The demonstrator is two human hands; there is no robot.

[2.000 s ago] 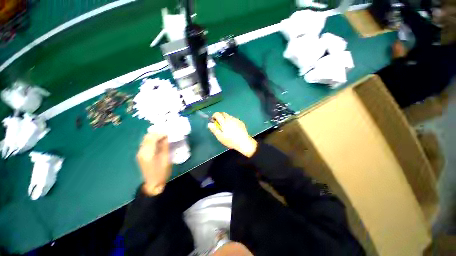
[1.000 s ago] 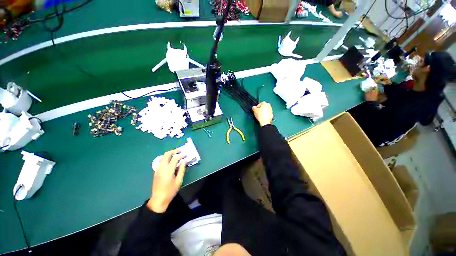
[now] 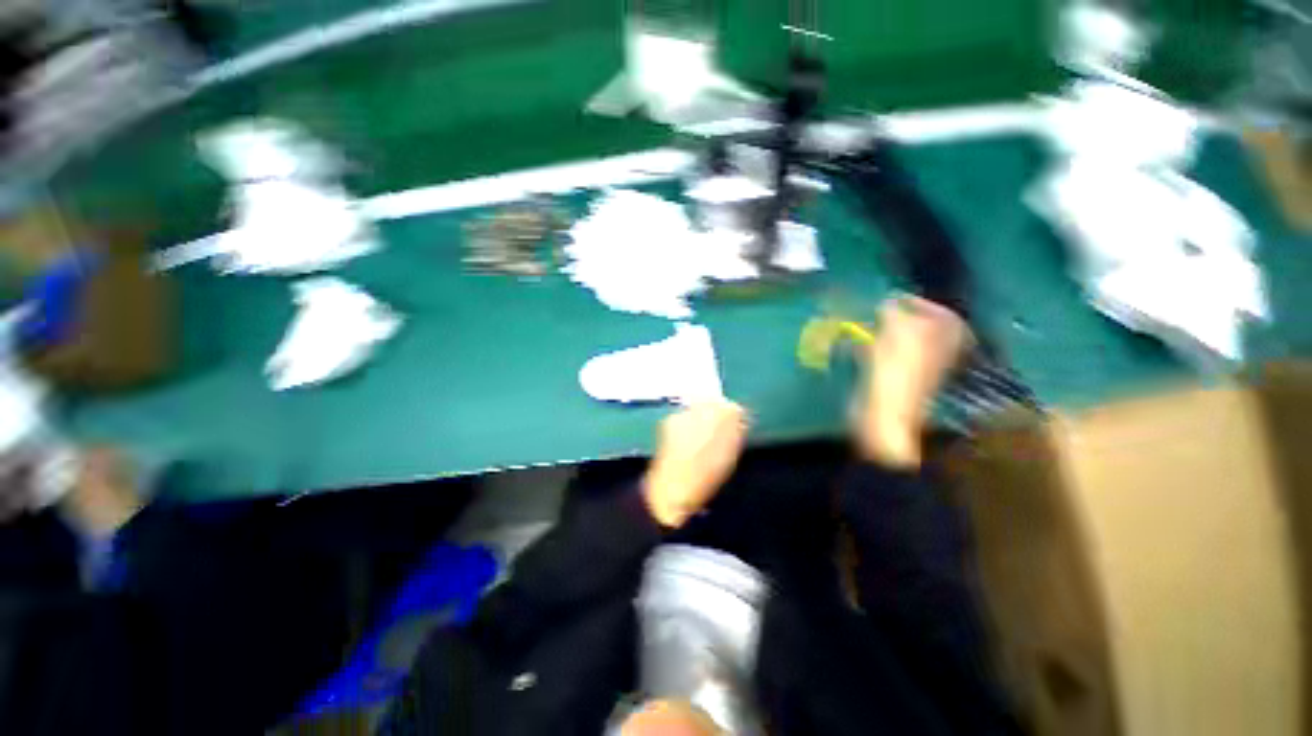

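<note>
The view is blurred. A white plastic housing (image 3: 645, 368) lies on the green bench in front of me. My left hand (image 3: 697, 457) is at its lower right corner; whether it grips the housing cannot be told. My right hand (image 3: 909, 367) is beside the bundle of black cables (image 3: 921, 237), right of the yellow-handled pliers (image 3: 835, 342); what its fingers hold is too blurred to tell. The pliers lie on the bench.
A heap of small white parts (image 3: 633, 252) and a brown-gold heap (image 3: 514, 240) lie behind the housing, left of the screw feeder (image 3: 737, 216). White housings (image 3: 1151, 230) stand right, others (image 3: 334, 334) left. An open carton (image 3: 1173, 532) is at right. Another person's hand (image 3: 104, 492) shows far left.
The view has swung left, bringing another person into sight at left. My left hand has moved from on top of the housing to its lower right corner. My right hand is nearer the pliers.
</note>
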